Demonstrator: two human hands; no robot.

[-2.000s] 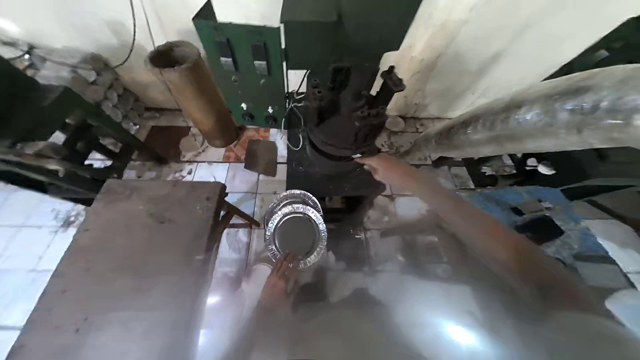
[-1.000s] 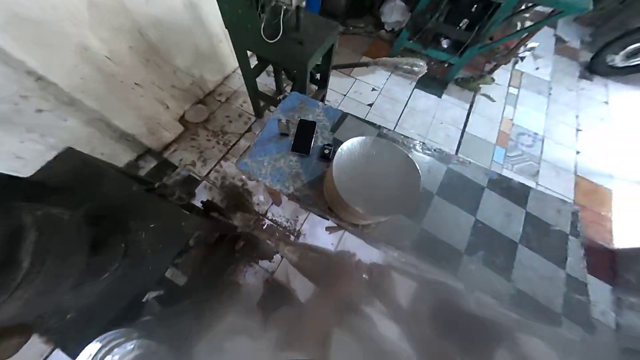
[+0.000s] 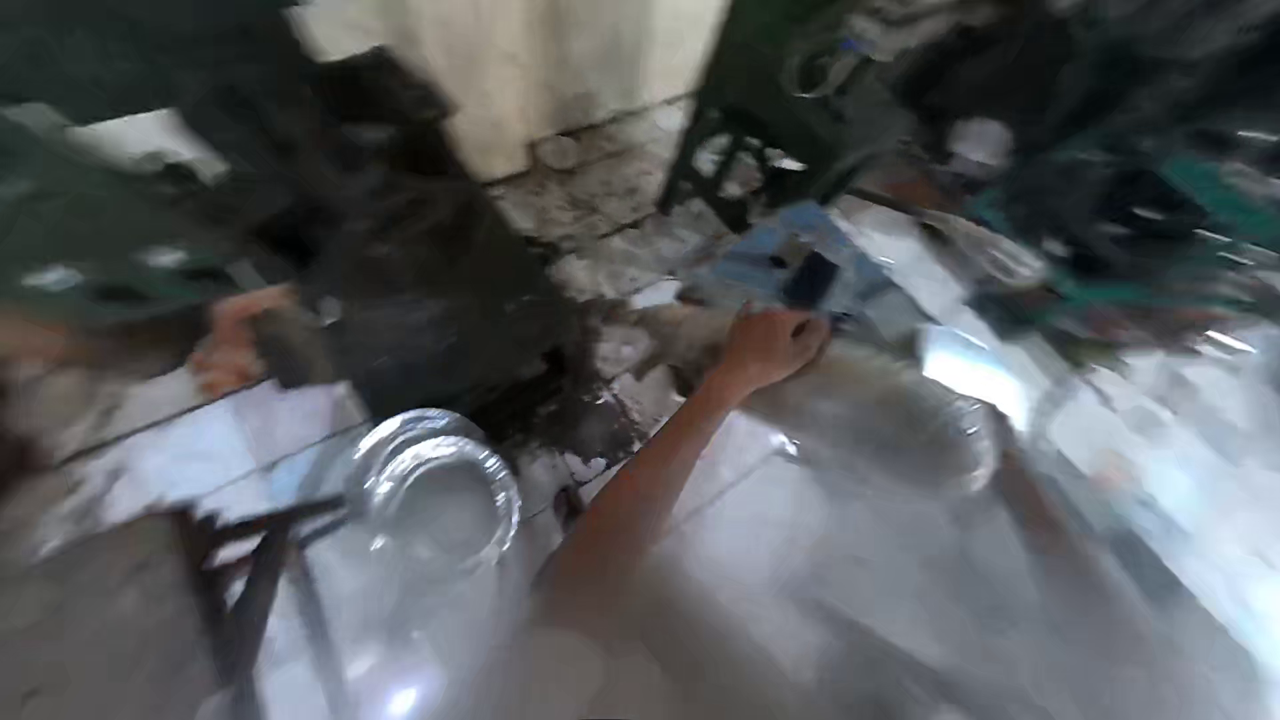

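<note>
Blur softens the whole head view. My left hand (image 3: 775, 345), its fingers curled, is at the left rim of a round metal disc or stack of discs (image 3: 870, 425). On the far side of that rim, my right hand (image 3: 985, 440) is smeared and its fingers cannot be made out; the forearm runs down to the right. Round shiny metal pans with crimped rims (image 3: 440, 500) lie at lower left, apart from both hands. The dark machine (image 3: 400, 230) stands behind them.
A dark phone (image 3: 810, 278) lies on the blue end of the bench (image 3: 750, 262), just beyond my left hand. A green metal stand (image 3: 745, 110) rises behind. At lower left are a brown tabletop (image 3: 90, 620) and dark legs (image 3: 265, 580).
My left hand has left the crimped pans and my right hand has left the machine; both are now at the round metal discs by the phone. The view has swung strongly.
</note>
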